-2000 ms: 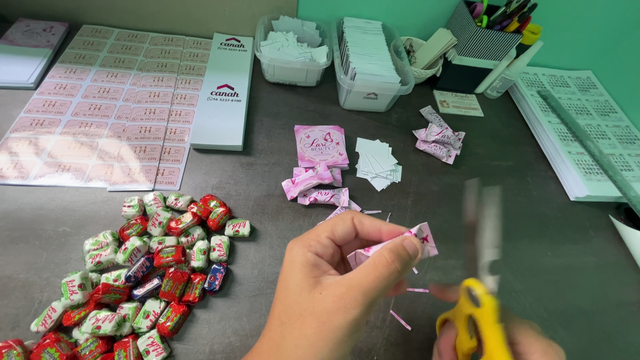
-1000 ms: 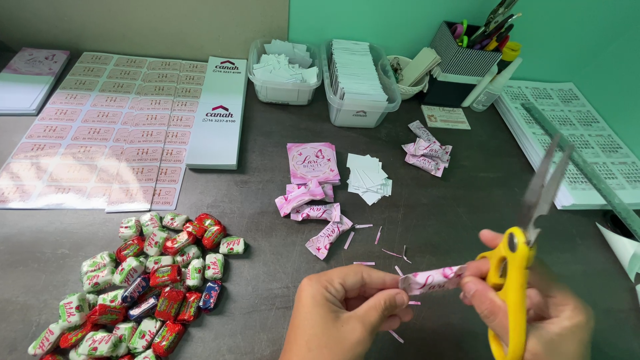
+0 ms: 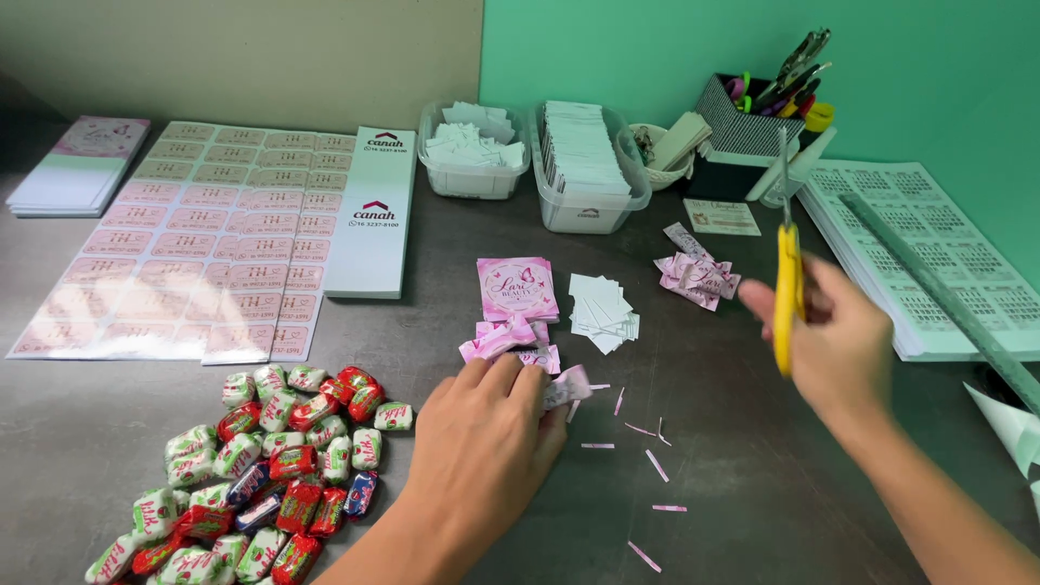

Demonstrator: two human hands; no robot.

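My left hand [image 3: 491, 431] is over the middle of the table, its fingers around a candy in a pink paper wrapper [image 3: 567, 388], close to a small heap of pink-wrapped candies [image 3: 508, 337]. Just behind the heap lies a stack of square pink printed labels [image 3: 516, 288]. My right hand [image 3: 829, 325] is raised at the right, holding yellow-handled scissors [image 3: 786, 284] with the blades pointing up. Thin pink paper strips [image 3: 656, 465] are scattered right of my left hand. Candies in red, white and blue wrappers [image 3: 284, 463] are piled at the lower left.
Small white paper pieces [image 3: 603, 313] and another pink-wrapped candy group [image 3: 699, 276] lie mid-table. Behind stand two plastic tubs of cards [image 3: 589, 213], a small basket [image 3: 670, 175] and a pen holder [image 3: 723, 175]. Sticker sheets [image 3: 162, 268] lie left; printed sheets [image 3: 951, 268] with a green bar [image 3: 934, 296] lie right.
A second ago both hands were at the pink-wrapped candy; now my left hand alone has it, farther left by the heap. My right hand has moved away to the right and up with the scissors.
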